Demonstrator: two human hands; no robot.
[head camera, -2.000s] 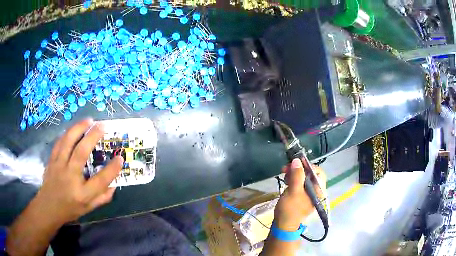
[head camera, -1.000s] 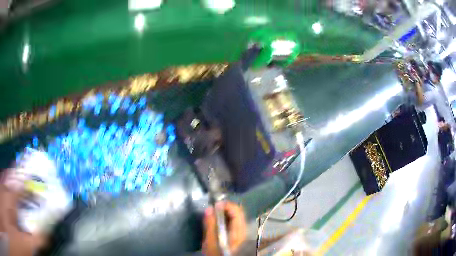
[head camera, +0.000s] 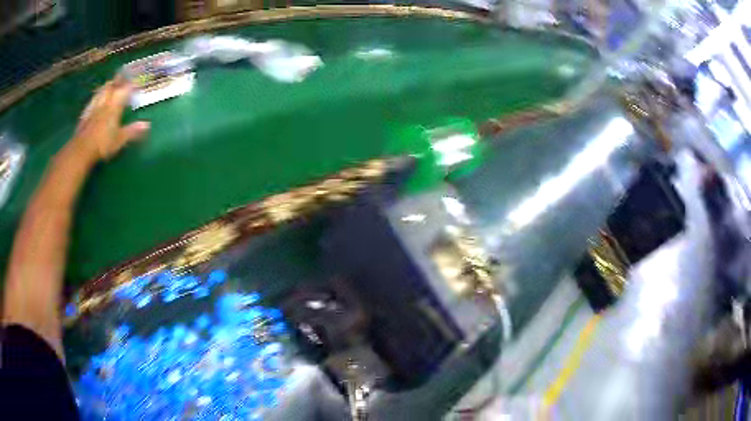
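A white socket housing (head camera: 162, 80) lies on the green conveyor belt at the upper left, blurred. A crinkled clear bag with a white cord (head camera: 255, 56) lies beside it to the right. My left hand (head camera: 105, 123) reaches over the belt. Its fingertips are at the housing's left edge, and its thumb stands apart below, not on the housing. Blue disc components (head camera: 193, 362) lie in a big pile at the lower left. A blurred metal part, perhaps the soldering iron (head camera: 356, 396), shows at the bottom edge. My right hand is out of the picture.
A black box (head camera: 399, 296) stands on the bench at centre, with a green solder spool (head camera: 449, 152) behind it. A pale tube (head camera: 504, 316) runs down from its right side. The belt's chipped rail (head camera: 272, 205) crosses behind the pile. A dark open box (head camera: 646, 218) is at right.
My left hand has moved from the bench edge up over the conveyor belt, where the housing now lies. The view has shifted towards the belt, and my right hand has left the picture.
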